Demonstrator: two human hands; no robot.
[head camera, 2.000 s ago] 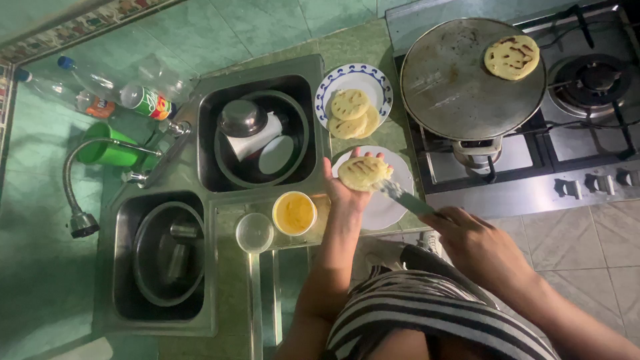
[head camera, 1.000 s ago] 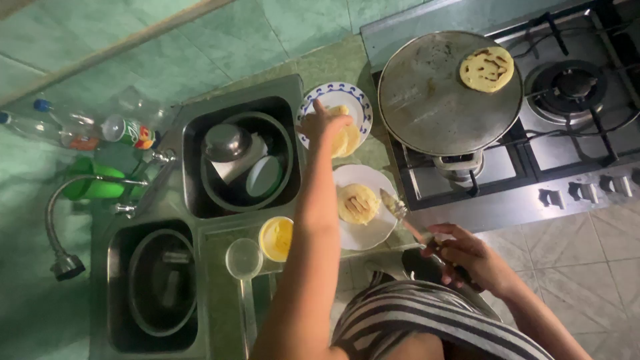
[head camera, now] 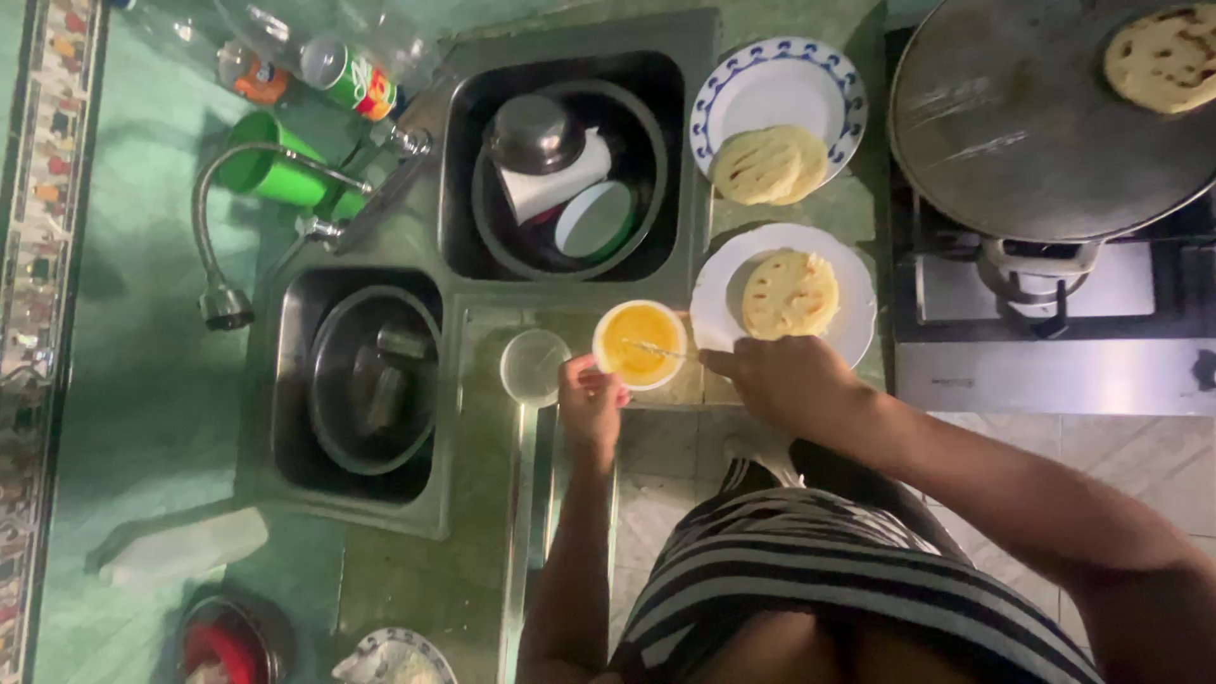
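Note:
My left hand [head camera: 591,394] grips the side of a round tub of yellow spread [head camera: 638,344] at the counter's front edge. A table knife [head camera: 665,351] is in my right hand [head camera: 774,375], its blade tip in the spread. Just beyond that hand, one arepa [head camera: 790,294] lies on a plain white plate [head camera: 855,309]. Overlapping arepas [head camera: 769,163] rest on the blue-rimmed plate [head camera: 703,123] above it. One more browned arepa [head camera: 1167,59] sits on the round griddle [head camera: 1007,123]. A clear round lid [head camera: 535,368] lies left of the tub.
A double sink [head camera: 456,271] with basins and dishes is at the left, with a curved faucet [head camera: 201,218], a green cup [head camera: 271,161] and plastic bottles [head camera: 347,81] beside it. The gas stove [head camera: 1035,375] stands right. A bowl with something red [head camera: 223,651] is at the lower left.
My left hand has moved from the blue-rimmed plate to the tub. The knife has moved left from beside the plain plate into the spread. The arepa once in my left hand lies on the plain plate.

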